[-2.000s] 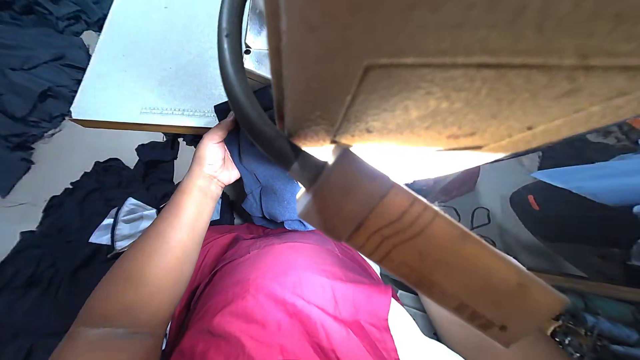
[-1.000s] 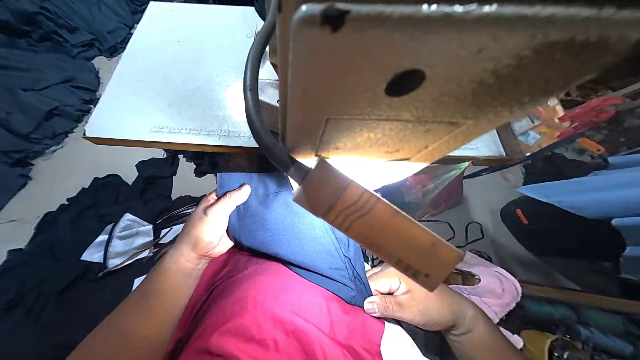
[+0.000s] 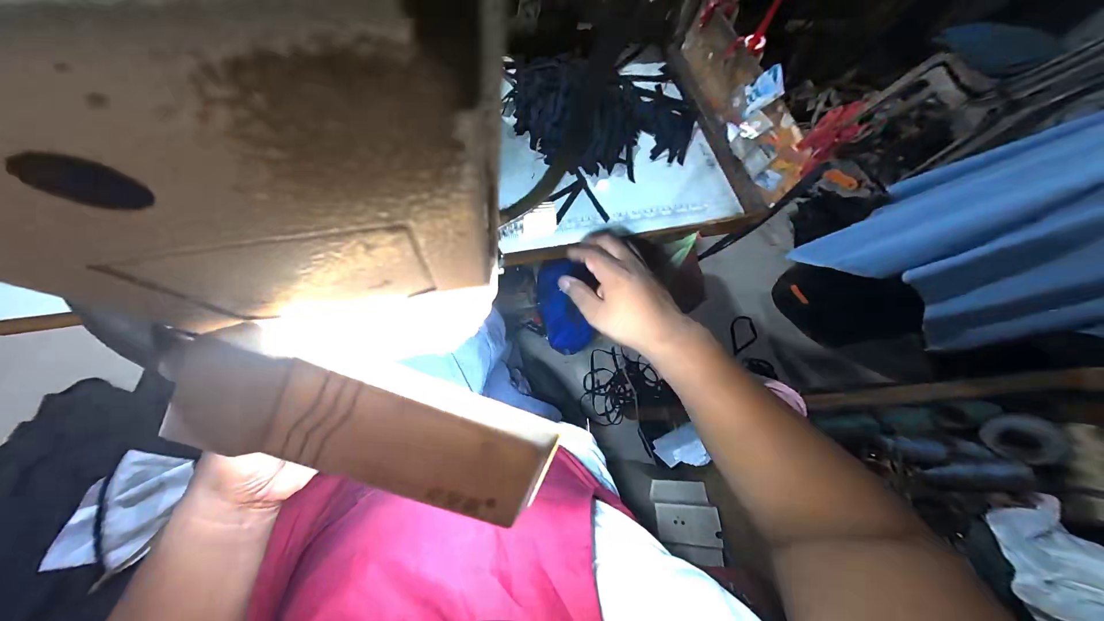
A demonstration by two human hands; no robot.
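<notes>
My right hand [image 3: 617,293] reaches out below the edge of the white work table [image 3: 655,203], blurred, with its fingers spread and nothing seen in them. Behind its fingers is a blue object [image 3: 562,306]. My left hand [image 3: 254,479] is low at the left, its fingers hidden behind the lamp head [image 3: 362,423] of the machine. Light blue cloth [image 3: 487,358] shows beneath the bright light; whether my left hand touches it is hidden. The large machine body [image 3: 259,172], likely a sewing machine, fills the upper left.
Dark fabric strips [image 3: 595,112] lie on the table. Light blue cloth [image 3: 1018,224] hangs at the right, above a wooden rail [image 3: 966,388]. Black cords [image 3: 621,384] lie on the floor. Dark cloth [image 3: 60,448] and a white piece with a black band [image 3: 129,509] are at the lower left.
My right hand has let go of the dark blue cloth and moved up toward the table edge. That cloth is no longer plainly visible. The view has swung right.
</notes>
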